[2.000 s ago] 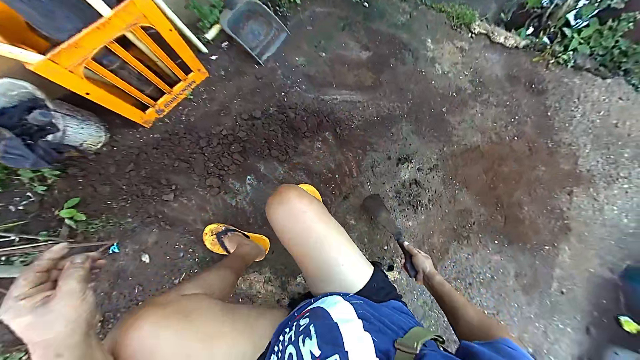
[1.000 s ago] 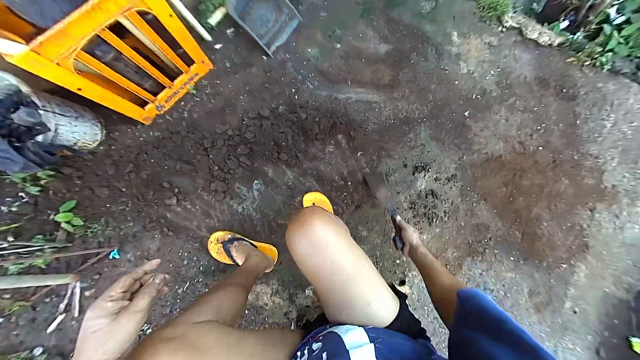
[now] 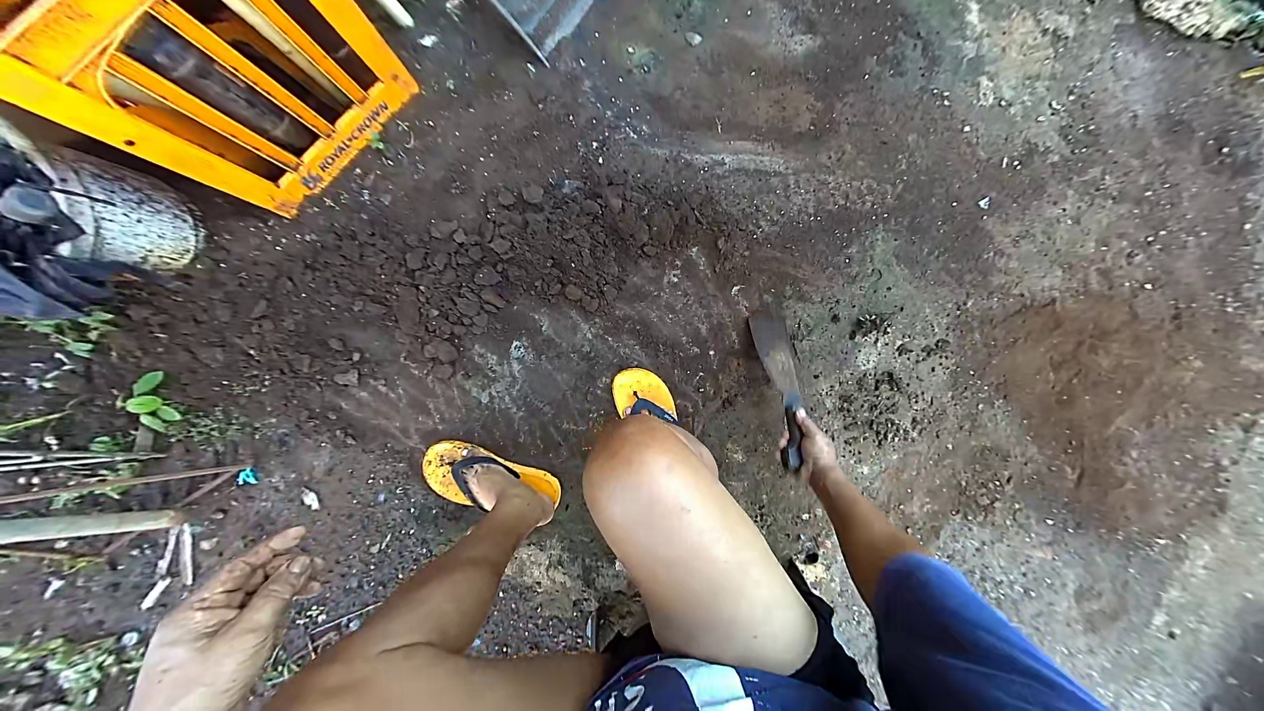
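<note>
My right hand [image 3: 814,452] grips the dark handle of a short broad-bladed machete [image 3: 777,360], right of my raised knee. Its wide, dirt-stained blade points away from me, at or just over the packed soil. My left hand [image 3: 232,612] is at the lower left, holding nothing, its fingers loosely bent and apart above the ground. Loose clods of dark soil [image 3: 484,257] lie heaped beyond my yellow flip-flops [image 3: 642,392]. A patch of reddish-brown soil [image 3: 1126,395] spreads to the right.
A yellow-orange slatted frame [image 3: 351,138] stands at the upper left, beside a dirty white bucket [image 3: 138,212] with dark cloth. The edge of a grey metal dustpan or tray [image 3: 543,25] shows at the top. Sticks [image 3: 89,526] and small green plants [image 3: 146,403] lie along the left.
The machete has moved a little with my right hand, its blade shifting relative to my foot. My left hand has come lower and nearer my leg than in the oldest frame. The view has shifted.
</note>
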